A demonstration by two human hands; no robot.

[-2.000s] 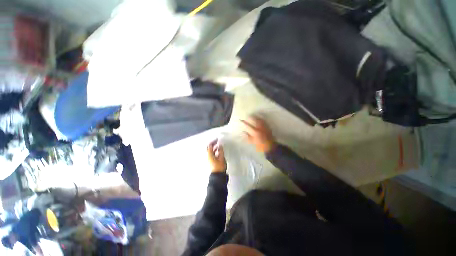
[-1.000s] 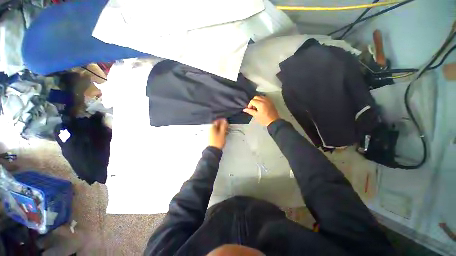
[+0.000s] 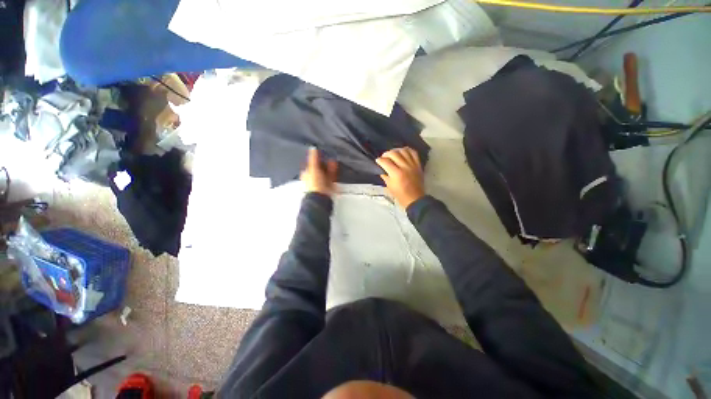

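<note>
A pile of dark cut panels [image 3: 292, 128] lies wrinkled on the pale table, its far edge under white sheets. My left hand [image 3: 318, 173] is at the near edge of the pile, blurred, with thumb and fingers apart; whether it grips cloth I cannot tell. My right hand [image 3: 401, 173] is at the pile's near right part, fingers bent onto the dark cloth, which is drawn into folds towards it.
A thick dark bundle [image 3: 538, 148] lies at the right, beside a black device [image 3: 616, 243] with a looping cable. White sheets [image 3: 343, 54] and a blue cover [image 3: 132, 43] are at the far side. A blue basket [image 3: 97, 269] stands on the floor at the left.
The view has shifted a little. My left hand has moved left along the pile's near edge. My right hand stays at the right part of the cloth, which it reached since the earliest frame.
</note>
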